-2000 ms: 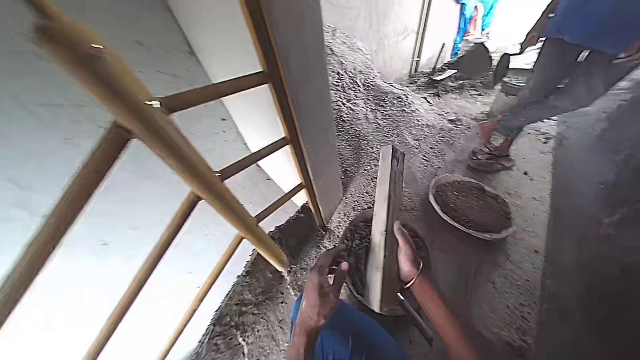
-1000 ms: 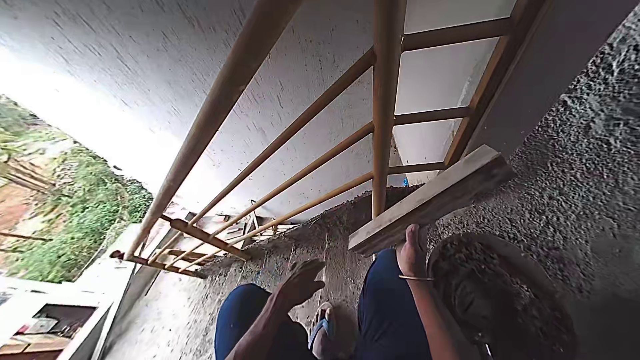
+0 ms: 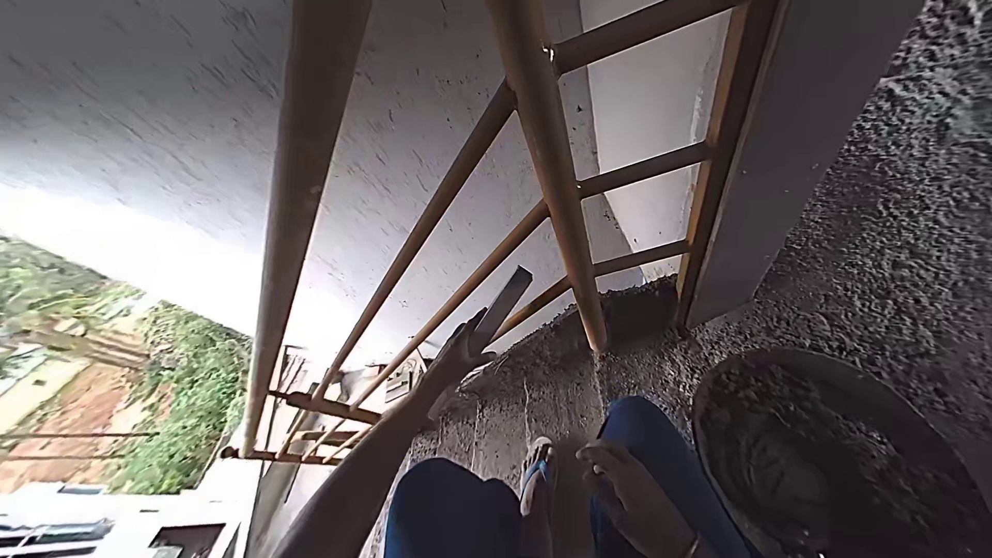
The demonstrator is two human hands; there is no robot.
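In the head view my left hand (image 3: pixel 467 346) reaches out past the railing bars and grips a straight wooden board (image 3: pixel 504 306), seen partly end-on. The board slants up to the right, close to the railing's lowest bar. My right hand (image 3: pixel 632 496) is held low over my right knee, fingers loosely spread, with nothing in it. A round pan of wet mortar (image 3: pixel 814 457) rests on the ground to the right of that knee. Brown metal railing (image 3: pixel 554 170) stands in front of me.
A rough mortar-covered floor strip (image 3: pixel 496 426) runs along the railing foot. Grey pillar (image 3: pixel 775 186) rises at the right, with a heap of sand or mortar mix (image 3: pixel 914 201) beyond. A pale wall (image 3: pixel 178 116) lies past the bars; greenery (image 3: pixel 178 380) shows outside at the left.
The board was in my right hand a second ago and is now in my left, further forward by the railing. My right hand has let go. The view has swung left since the first frame.
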